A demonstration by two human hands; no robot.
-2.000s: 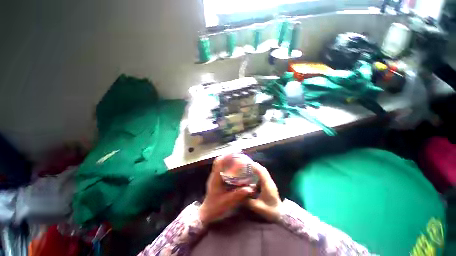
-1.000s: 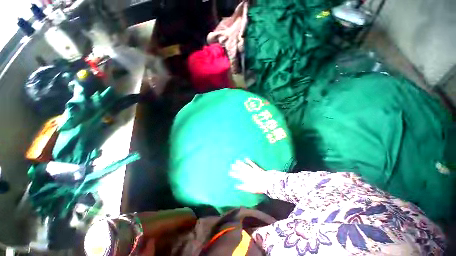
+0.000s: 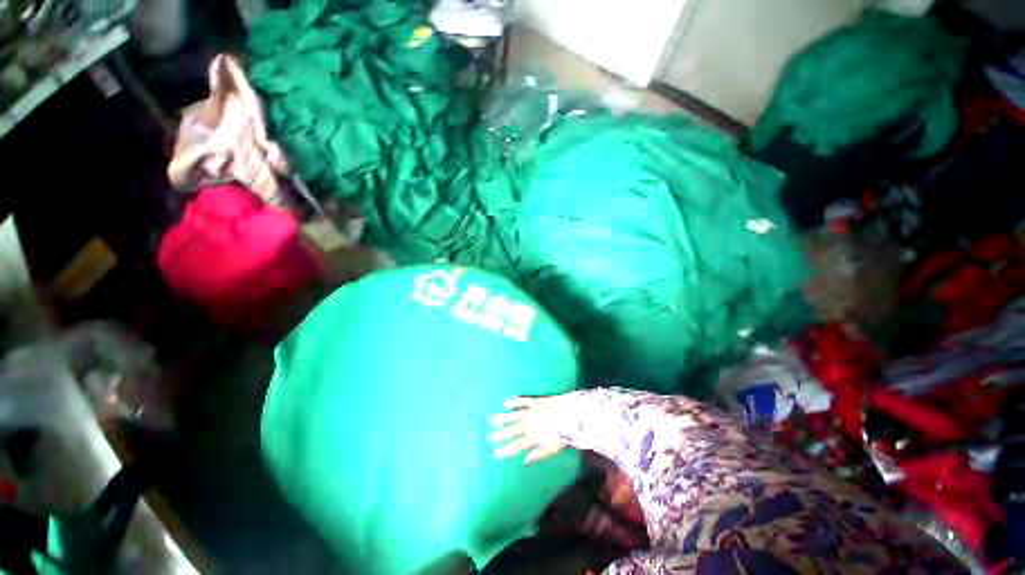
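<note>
A large round stool with a green cover [image 3: 393, 416] is in the lower middle, with pale printed lettering near its upper edge. My right hand [image 3: 533, 428] comes from the lower right in a floral sleeve and rests flat on the right side of the green cover, fingers spread, holding nothing. My left hand is not in view. A green cloth heap [image 3: 629, 225] lies on the floor beyond the stool, and a crumpled darker green cloth pile [image 3: 371, 124] lies at the upper middle left.
A red-pink bundle [image 3: 234, 249] and a beige cloth [image 3: 228, 140] are at the left. The pale table edge [image 3: 96, 432] runs down the far left. Red cloth [image 3: 950, 483] and mixed scraps lie at the right. Another green heap [image 3: 871, 84] is at the upper right.
The view has swung right, from the machine table to the stool and floor heaps. My hands first held a metallic-ended object together; then my right hand came onto the green cover. The flask has left view.
</note>
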